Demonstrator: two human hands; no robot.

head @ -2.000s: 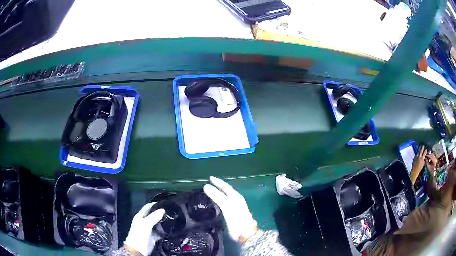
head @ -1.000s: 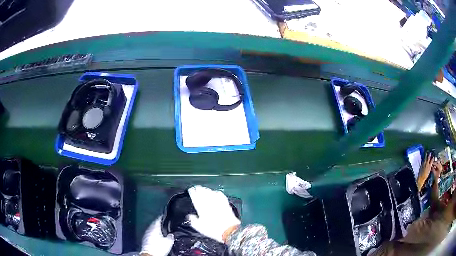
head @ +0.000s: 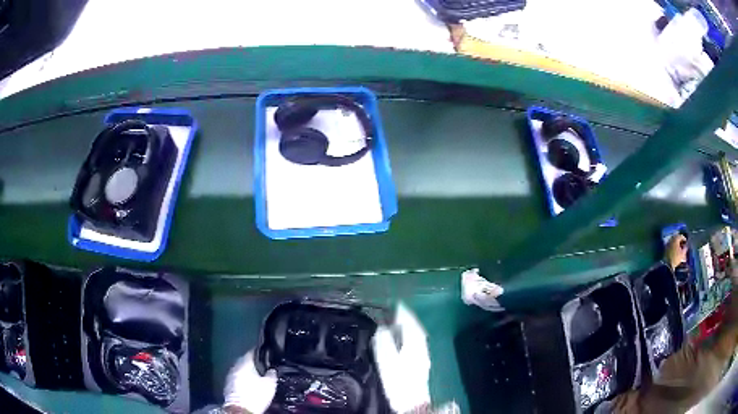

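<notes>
A black moulded tray (head: 320,344) lies at the bottom middle; black headphones with two round cups sit in its upper part and a shiny accessory bag (head: 317,394) with a red spot in its lower part. My left hand (head: 249,383), white-gloved, is at the tray's lower left edge, fingers bent against it. My right hand (head: 403,360), white-gloved and slightly blurred, is at the tray's right side, fingers pointing up. Whether its fingers press on the tray cannot be told.
Blue trays (head: 325,231) with headphones lie on the green belt (head: 453,182). Other black moulded trays (head: 136,340) stand left and right. A crumpled white cloth (head: 481,289) lies right. A green post (head: 599,190) crosses the right side. Another person's arm (head: 694,368) is at far right.
My right hand has moved off the headphones to the tray's right side, uncovering both cups. My left hand stays at the lower left. The blue trays appear slightly higher and further left.
</notes>
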